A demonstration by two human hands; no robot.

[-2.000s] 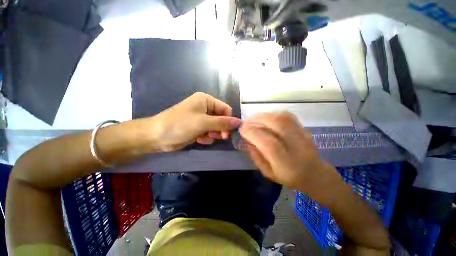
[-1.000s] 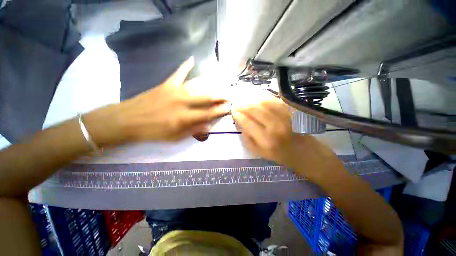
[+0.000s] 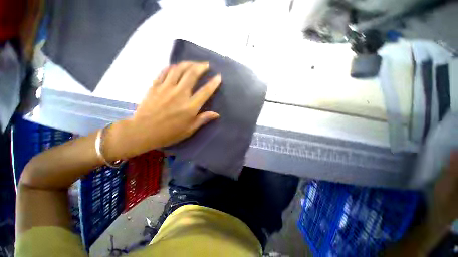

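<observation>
A dark grey cut panel (image 3: 226,110) lies tilted on the white machine table, its lower corner hanging over the grey front edge. My left hand (image 3: 176,105) rests flat on the panel's left part, fingers spread, covering some of it. My right hand (image 3: 449,190) is blurred and cut off by the right edge of the picture, beside a blurred pale strip (image 3: 437,145); whether it grips the strip cannot be told. More pale and dark strips (image 3: 422,90) lie at the right.
Dark cut panels (image 3: 95,35) lie at back left. The machine head (image 3: 402,20), its ribbed knob (image 3: 365,66) and the cream bed plate (image 3: 326,90) are beyond and right. A measuring tape (image 3: 301,149) runs along the front edge. Blue crates (image 3: 351,216) and a red crate (image 3: 143,178) stand below.
My hands have parted: the right moved far right to the strips, the left now lies flat on the panel. The panel has come towards me and turned. The view has shifted away from the machine head.
</observation>
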